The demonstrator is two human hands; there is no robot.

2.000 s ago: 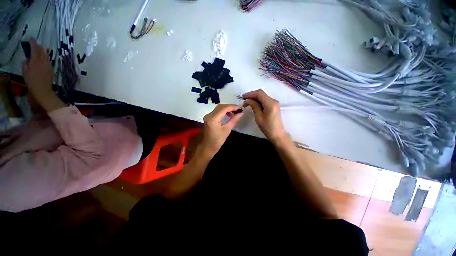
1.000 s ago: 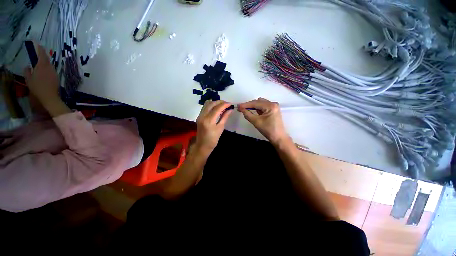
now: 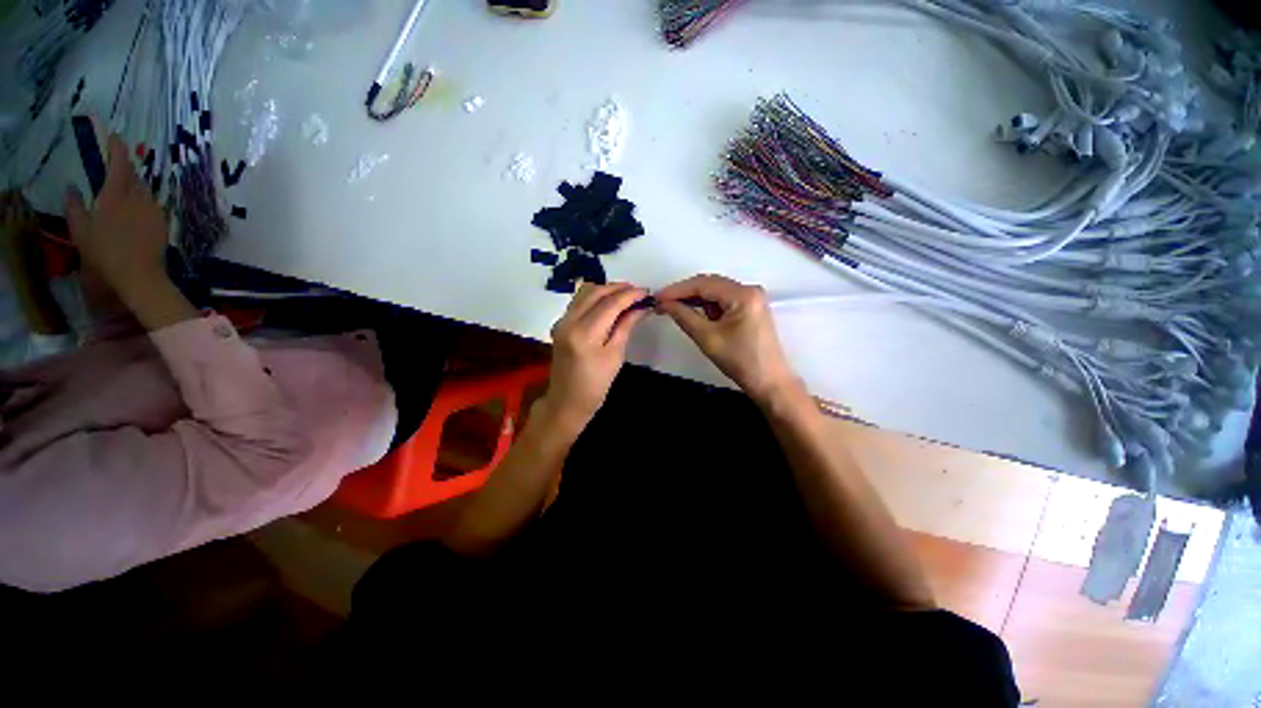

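Note:
My left hand (image 3: 596, 342) and my right hand (image 3: 730, 329) meet fingertip to fingertip over the front edge of the white table. Between them is a small dark piece (image 3: 647, 303), likely a black sleeve at a cable's wire end; the fingers hide most of it. A white-grey cable (image 3: 844, 299) runs from my right hand to the right along the table. The pile of black sleeves (image 3: 589, 215) lies just behind my left hand. The large cable bundle (image 3: 954, 215) lies at the right, its coloured wire ends (image 3: 795, 173) pointing left.
A co-worker's pink sleeve (image 3: 221, 362) and hand are at the left, by a cable bundle with black bands (image 3: 187, 118). Small white bits (image 3: 606, 132) and a single cable (image 3: 401, 56) lie farther back. A red stool (image 3: 456, 436) stands below the table edge.
Since two seconds ago my hands have come together at the fingertips and shifted slightly left. Over the last second they have barely moved.

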